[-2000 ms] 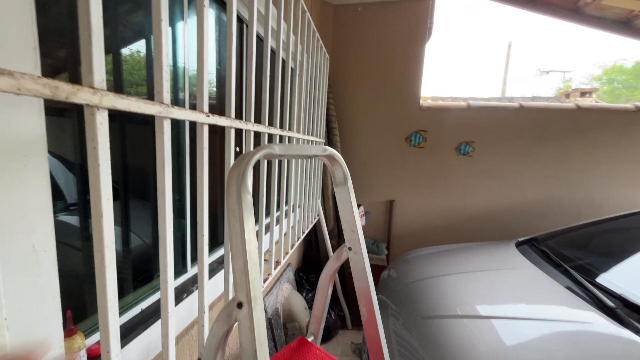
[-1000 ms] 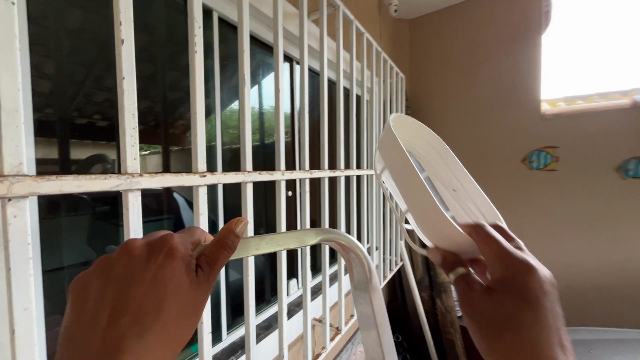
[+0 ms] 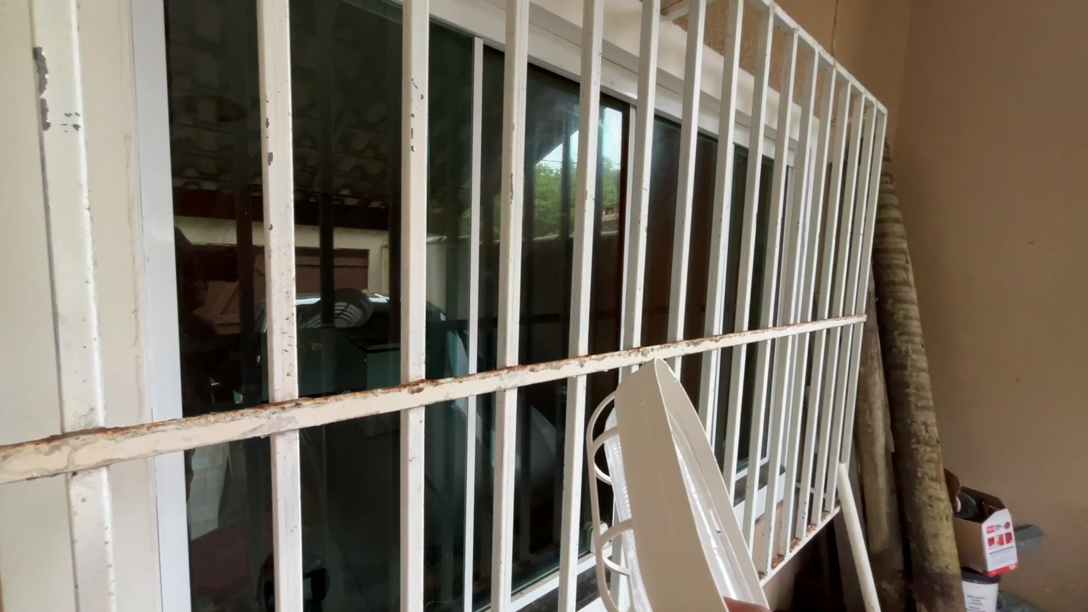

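Note:
A white plastic oval fixture (image 3: 659, 501) with a curved guard along one side stands tilted at the lower middle, in front of the window grille. Only a fingertip of my right hand (image 3: 746, 604) shows, touching the fixture's lower end at the bottom edge. The rest of that hand is out of frame. My left hand is not visible. Behind the fixture runs the white metal window grille (image 3: 414, 255), its crossbar rusty and its paint chipped, with dark sliding window glass (image 3: 357, 510) behind it.
Weathered wooden poles (image 3: 908, 382) lean in the corner beside the beige wall (image 3: 1003, 212). A white pipe (image 3: 857, 535) slants below the grille's far end. At lower right an open cardboard box (image 3: 977, 531) sits above a white container (image 3: 980, 592).
The view has turned up and toward the grille. The left hand on the metal ladder's top rail and the ladder itself have left the frame. The white fixture now appears more upright.

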